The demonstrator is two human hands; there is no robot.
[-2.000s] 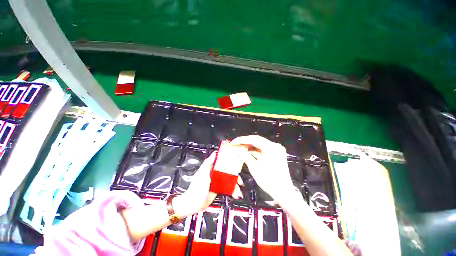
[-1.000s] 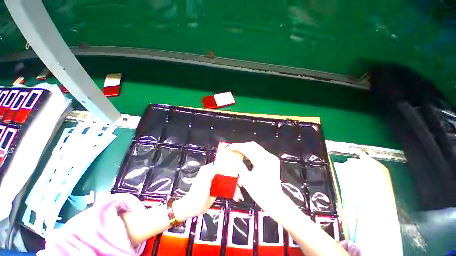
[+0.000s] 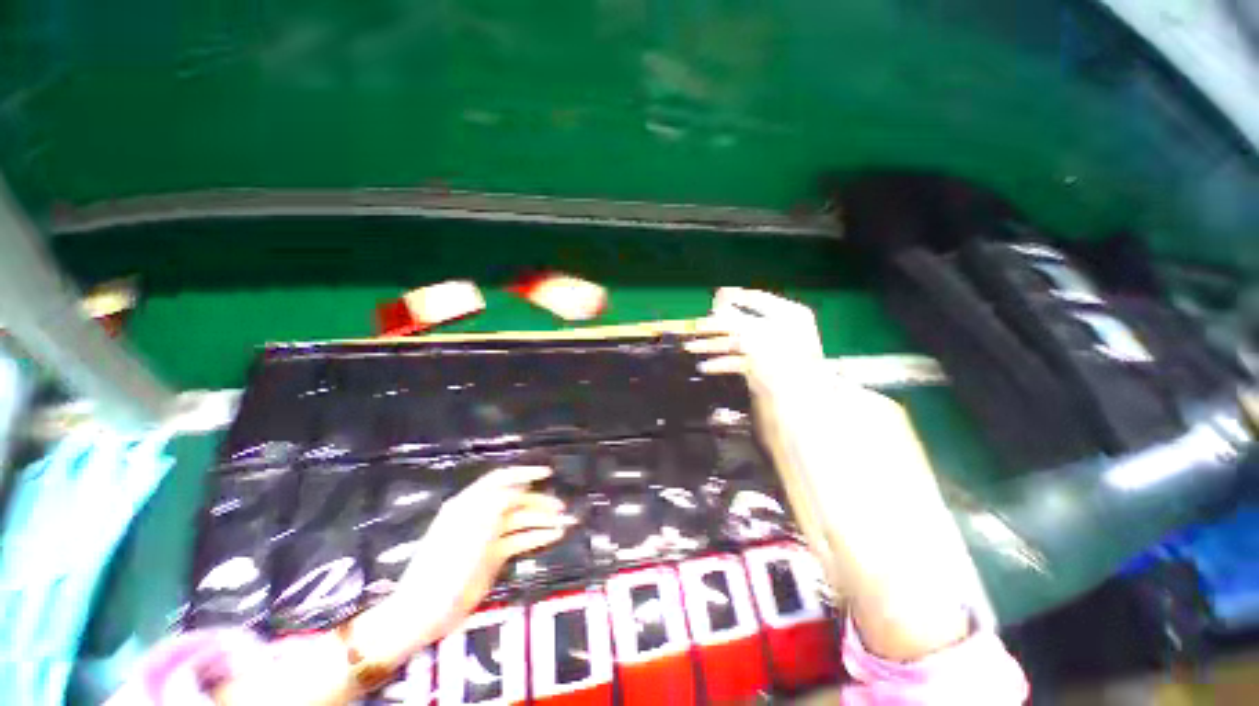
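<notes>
The glossy black blister tray (image 3: 414, 393) lies in front of me; its far pockets hold no housings. A row of red housings (image 3: 690, 672) with white-outlined dark windows fills its near side. My left hand (image 3: 504, 535) is over the middle of the tray, fingers apart, with nothing visible in it. My right hand (image 3: 766, 335) reaches to the tray's far right corner, fingers spread, with nothing visible in it. Beyond the tray, two red and cream housings lie on the green belt, one at left (image 3: 439, 305) and one at right (image 3: 566, 294). The picture is blurred.
The light-blue liner sheets (image 3: 86, 517) lie left of the tray, by the grey post (image 3: 69, 324). A metal rail (image 3: 442, 204) crosses beyond the belt. Dark trays or covers (image 3: 994, 324) stand at the right. My right forearm hides most of the area right of the tray.
The view has turned right. The red and cream housing has left my hands, and a second one now lies on the belt. My hands have parted, the right one reaching to the far corner.
</notes>
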